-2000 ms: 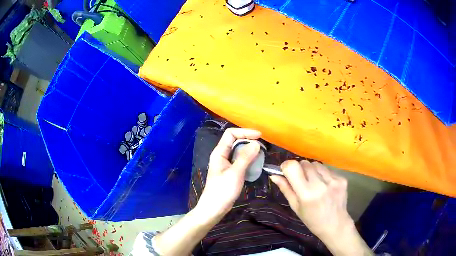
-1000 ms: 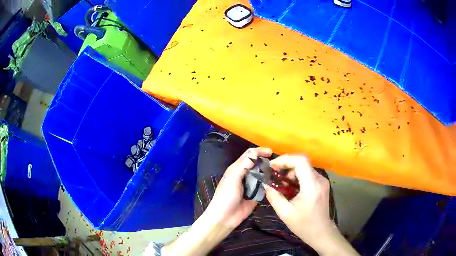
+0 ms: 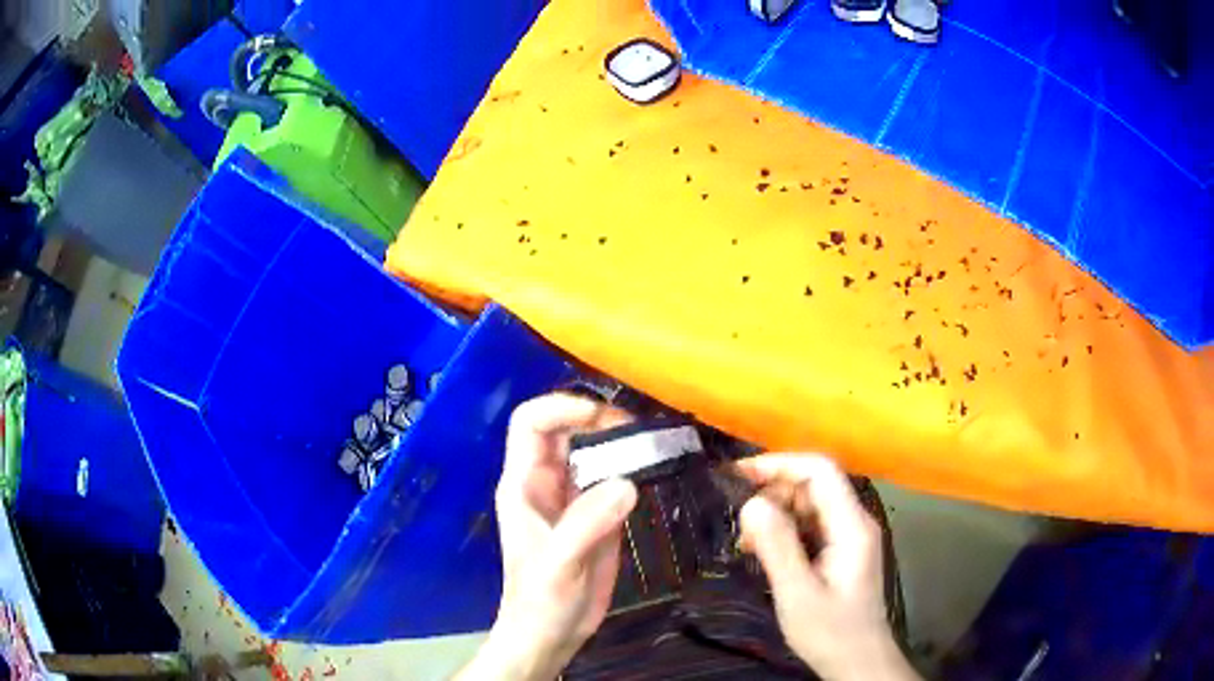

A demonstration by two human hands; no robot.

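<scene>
My left hand (image 3: 553,519) holds a small padded case (image 3: 634,455) above the lap, turned sideways so its pale side band shows between black edges. My right hand (image 3: 809,532) is just right of the case, apart from it, fingers curled round something thin and dark. It is blurred; it looks like the snips (image 3: 730,495), but the blades cannot be made out. Another case (image 3: 642,71), white with black edges, lies on the orange cover (image 3: 666,266) near its top edge.
Dark trimmings (image 3: 919,279) are scattered on the orange cover. The lower blue bin (image 3: 253,359) at left holds several cases (image 3: 386,426). The upper blue bin (image 3: 985,120) at upper right shows cases (image 3: 913,19) at the frame's top. A green container (image 3: 313,153) stands behind.
My left hand has turned the case from face-on to side-on and shifted left. My right hand has drawn away from it. The view has tilted up, showing more cases in the upper bin.
</scene>
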